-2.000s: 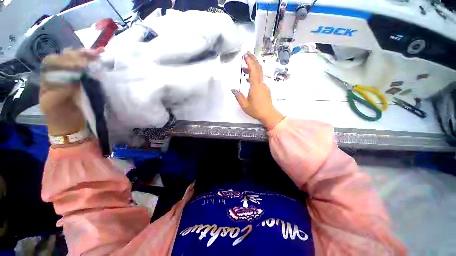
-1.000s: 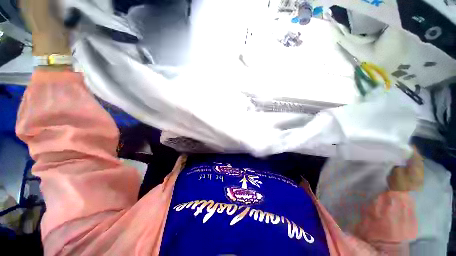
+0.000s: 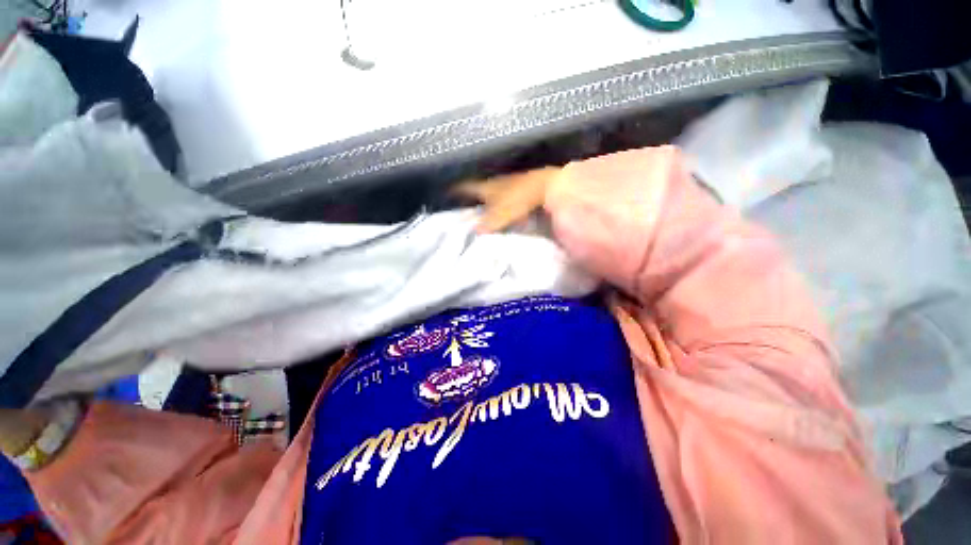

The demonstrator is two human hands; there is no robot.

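Observation:
The pale grey-white garment (image 3: 287, 293) lies stretched across my lap from the left edge to below my right hand. A dark navy band (image 3: 101, 303) runs slantwise over its left part, and a thin dark line follows its upper edge. My right hand (image 3: 513, 200) is at the garment's upper edge, blurred, fingers pointing left and touching the cloth; its grip is unclear. My left hand (image 3: 17, 428) is cut off by the left edge beside the garment; only a small part by the wristwatch shows, its fingers hidden.
The white machine table (image 3: 426, 64) has a ruler-marked front edge (image 3: 511, 119). A green scissor handle (image 3: 658, 13) shows at the top. Pale cloth (image 3: 894, 256) is piled at the right. Checked cloth (image 3: 250, 417) hangs at lower left. The machine head is out of view.
The view has tilted down towards my lap. The garment has come off the table onto my lap. My right hand has moved from the far right to the middle; my left hand has come down.

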